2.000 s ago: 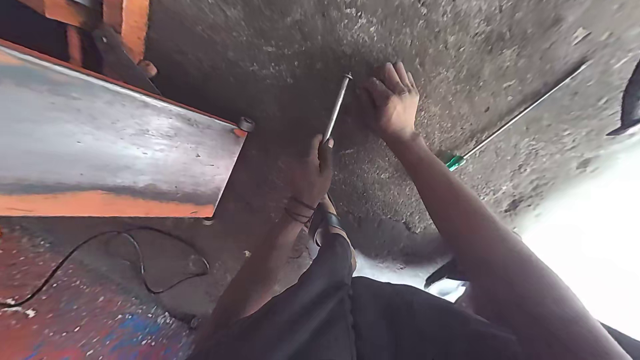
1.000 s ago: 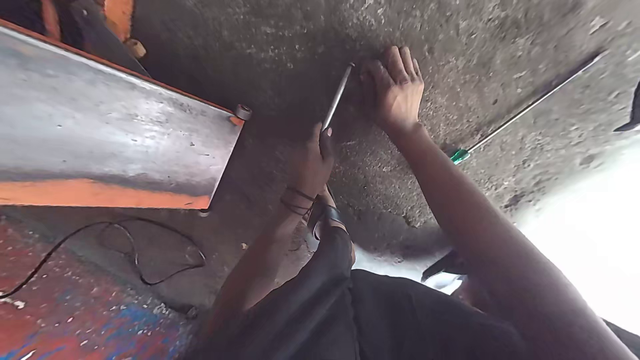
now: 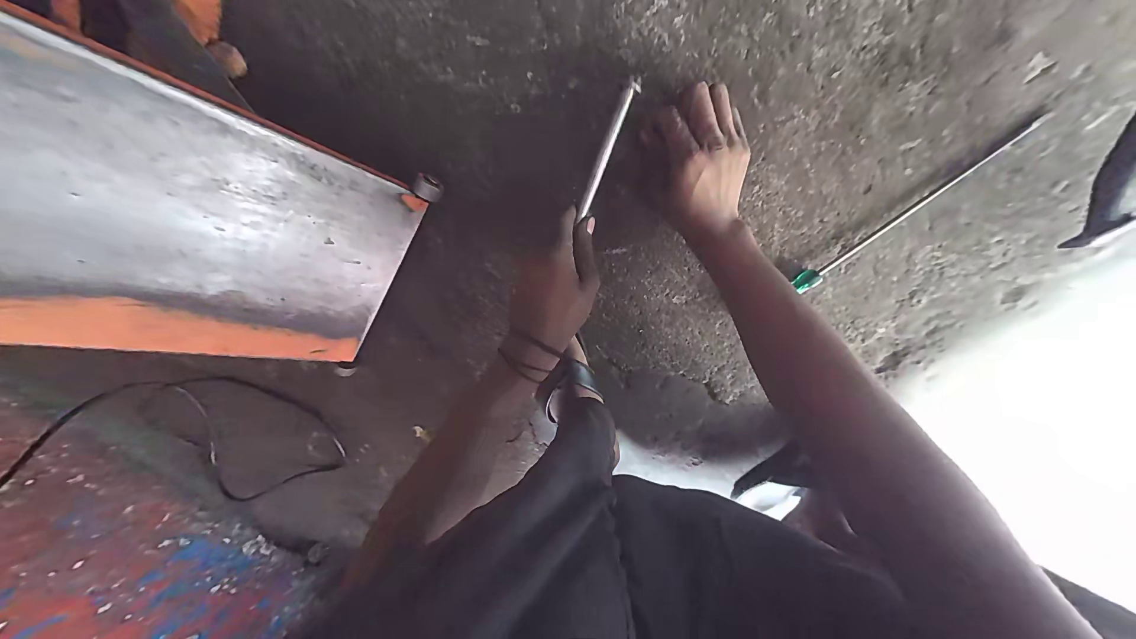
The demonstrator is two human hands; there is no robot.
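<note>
My left hand [image 3: 559,275] is closed around the lower end of a slim metal rod-shaped tool [image 3: 608,151], whose small hooked or flanged tip points up and slightly right over the rough ground. To the right of that tip is my right hand [image 3: 706,160], knuckles up and fingers curled, on or just above the ground; whether it holds anything under the fingers cannot be seen. A long screwdriver with a green handle [image 3: 807,281] and a thin metal shaft lies on the ground beyond my right forearm.
A metal panel with orange paint [image 3: 195,195] reaches in from the left, a small round fitting [image 3: 428,186] at its corner. Below it a dark cable [image 3: 213,444] loops over the ground beside a red and blue paint-stained surface [image 3: 133,550]. A dark object [image 3: 1109,191] shows at the right edge.
</note>
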